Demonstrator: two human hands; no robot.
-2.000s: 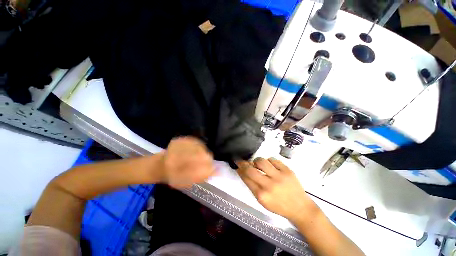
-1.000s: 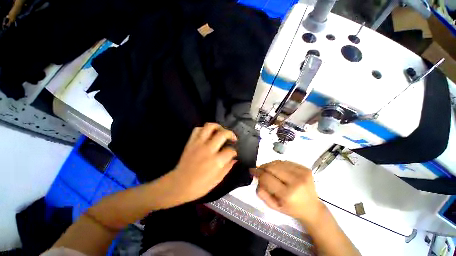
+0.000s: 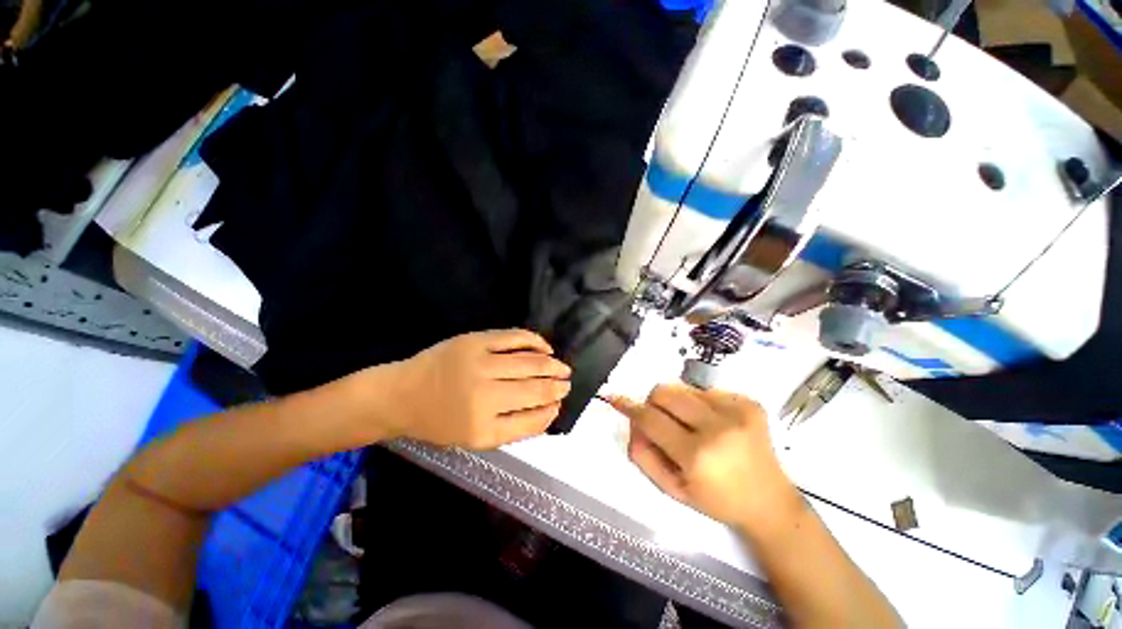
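Note:
Black cloth (image 3: 369, 209) lies spread over the table left of the white sewing machine (image 3: 911, 209), with a small tan square (image 3: 495, 49) on it. Its right edge runs under the needle area (image 3: 652, 293), where the cloth looks grey in the light. My left hand (image 3: 486, 391) lies flat on the cloth near the table's front edge, fingers together. My right hand (image 3: 695, 449) is just right of the cloth's edge, fingers curled, with thumb and index at the edge; whether it pinches the cloth is hard to tell.
Metal snips (image 3: 818, 391) and a small brown square (image 3: 904, 512) lie on the white bed. A ruler strip (image 3: 541, 498) runs along the front edge. A blue crate (image 3: 265, 528) stands below left, beside the lap. More black cloth is heaped at far left.
My left hand has moved slightly down and flattened onto the cloth. The cloth's near corner has drawn back from the ruler edge. My right hand stays nearly in place.

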